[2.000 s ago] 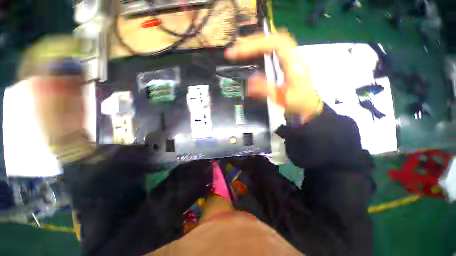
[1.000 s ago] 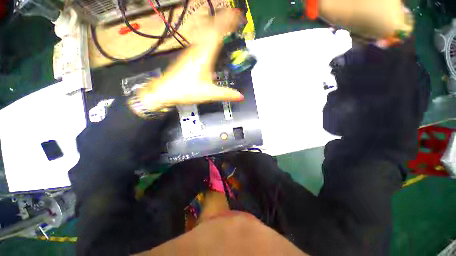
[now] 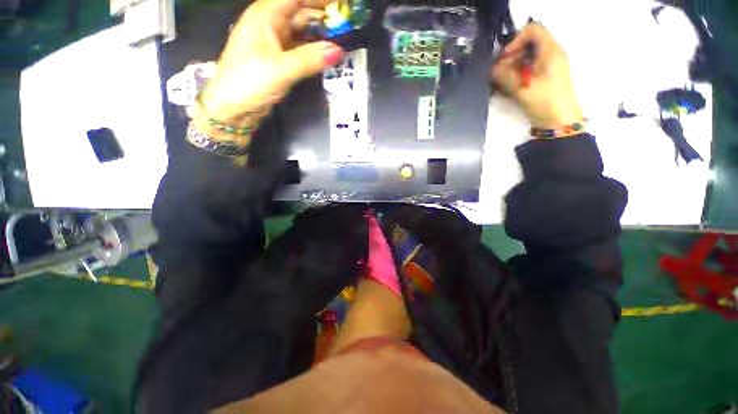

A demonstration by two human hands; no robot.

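Observation:
My left hand [image 3: 263,69] is over the upper left of the black fixture panel [image 3: 388,174] and holds a small power-supply board [image 3: 340,18] with yellow and blue parts. My right hand [image 3: 540,77] is at the panel's upper right edge, fingers closed on a slim red and black tool [image 3: 527,74]; whether it is a probe or screwdriver I cannot tell. Between the hands, a green contact board [image 3: 417,55] sits under clear plastic. The white socket strip [image 3: 346,121] stands left of it. My left hand hides part of the panel.
A white sheet [image 3: 61,129] on the left bears a small black part [image 3: 105,145]. A white sheet [image 3: 599,178] on the right bears a dark cabled part [image 3: 680,137]. A chunky white piece [image 3: 184,84] is beside my left wrist. A red object [image 3: 702,271] is at the far right.
My left hand has moved up and left with the board. My right hand has come down from the upper right to the panel's edge. The camera view has shifted.

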